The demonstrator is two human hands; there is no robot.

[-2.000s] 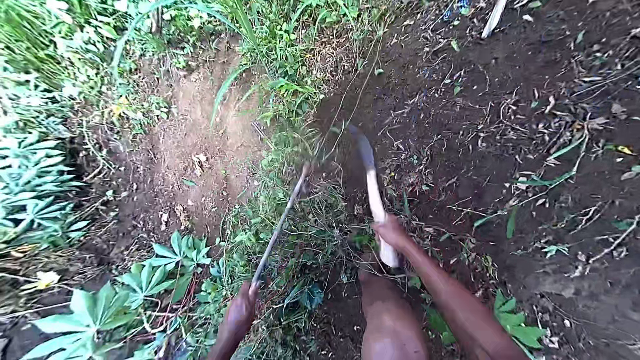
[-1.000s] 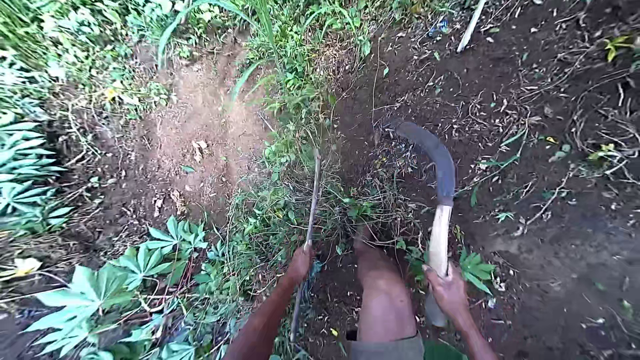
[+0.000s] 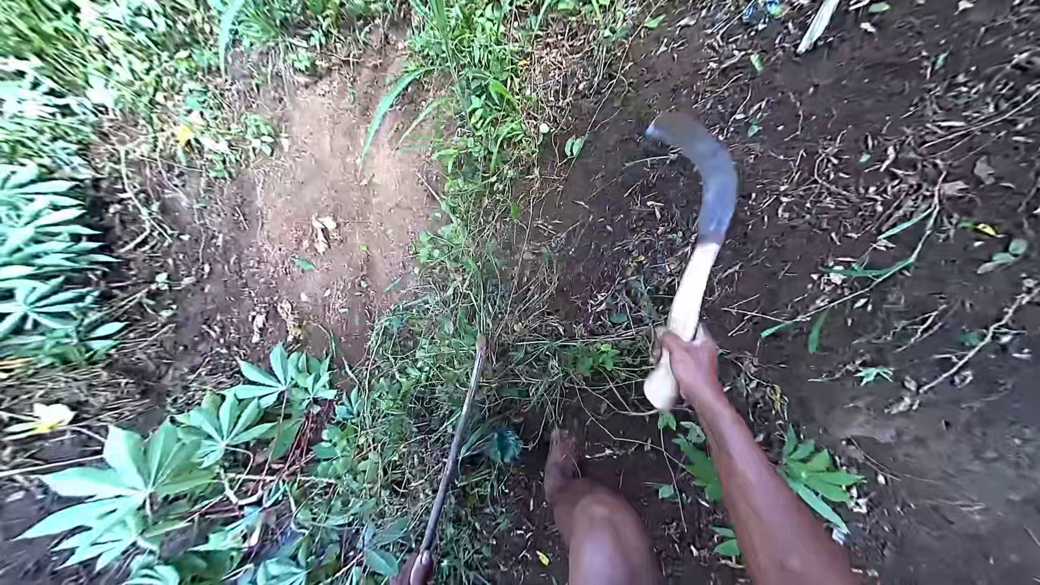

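My right hand (image 3: 691,361) is closed round the pale wooden handle of a curved-blade machete (image 3: 718,183), near the handle's butt. The dark blade is raised over bare soil, and its hooked tip points left. At the bottom edge my left hand (image 3: 416,569), mostly out of view, grips a thin wooden stick (image 3: 455,447). The stick's far end touches or lies just over a strip of tangled weeds (image 3: 528,366) between the two hands.
My bare foot (image 3: 562,459) and bent knee are below the weeds. Broad-leaved plants (image 3: 134,479) grow at lower left, and a smaller one (image 3: 812,479) beside my right forearm. Dark soil with dry litter (image 3: 853,162) lies to the right; taller grass stands at the top.
The machete swung out to the right between the two earlier frames; now its blade is further forward and its handle tilts more. My left hand and the stick have drawn back towards the bottom edge.
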